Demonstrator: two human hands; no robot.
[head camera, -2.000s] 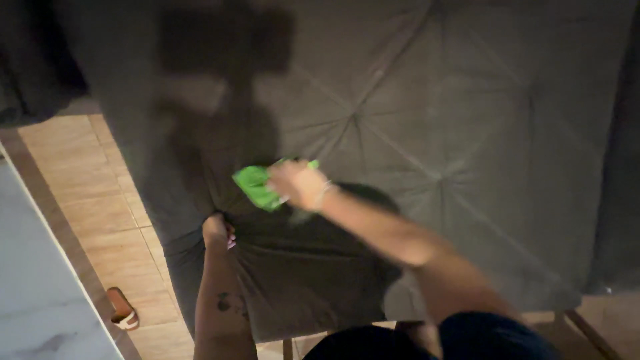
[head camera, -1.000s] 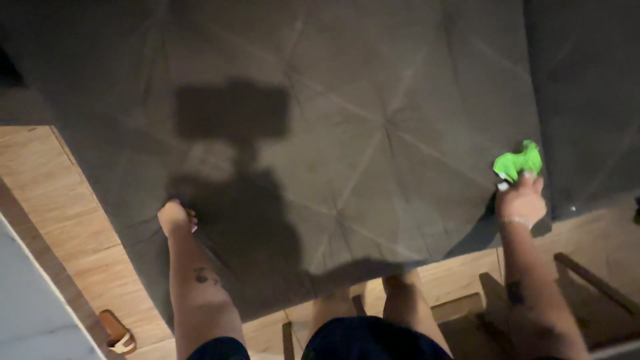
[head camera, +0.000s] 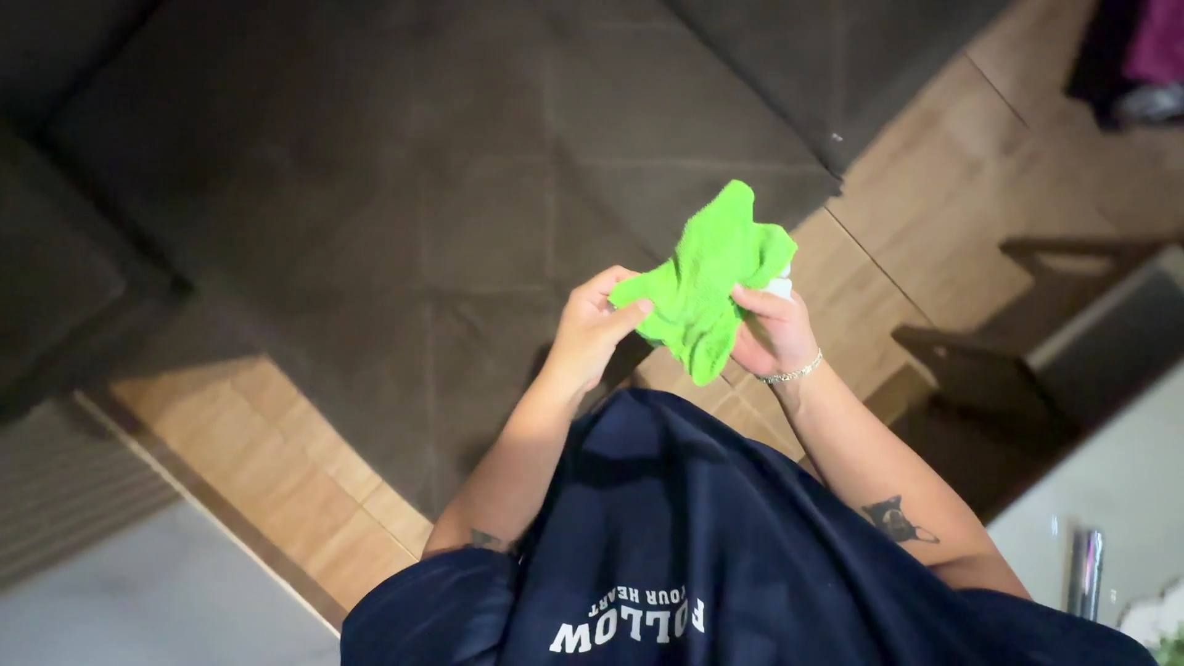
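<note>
A bright green cloth (head camera: 708, 277) is held up between both hands in front of my dark shirt. My left hand (head camera: 597, 324) pinches its left corner between thumb and fingers. My right hand (head camera: 777, 328), with a chain bracelet at the wrist, grips the cloth's right side; a small white piece shows beside its fingers. Beyond the hands lies a dark grey upholstered surface (head camera: 370, 213) with stitched seams, whose near edge runs beneath my left forearm. Neither hand touches this upholstery.
Wood-look floor tiles (head camera: 268, 453) border the upholstery at left and right. At the lower left is a pale, smooth surface (head camera: 139, 592). A dark chair-like piece of furniture (head camera: 1101, 342) stands at the right, near a pale surface with a shiny metal cylinder (head camera: 1084, 572).
My left hand has left the upholstery and taken hold of the cloth. My right hand has lifted the cloth off the upholstery's right edge. The view has swung strongly.
</note>
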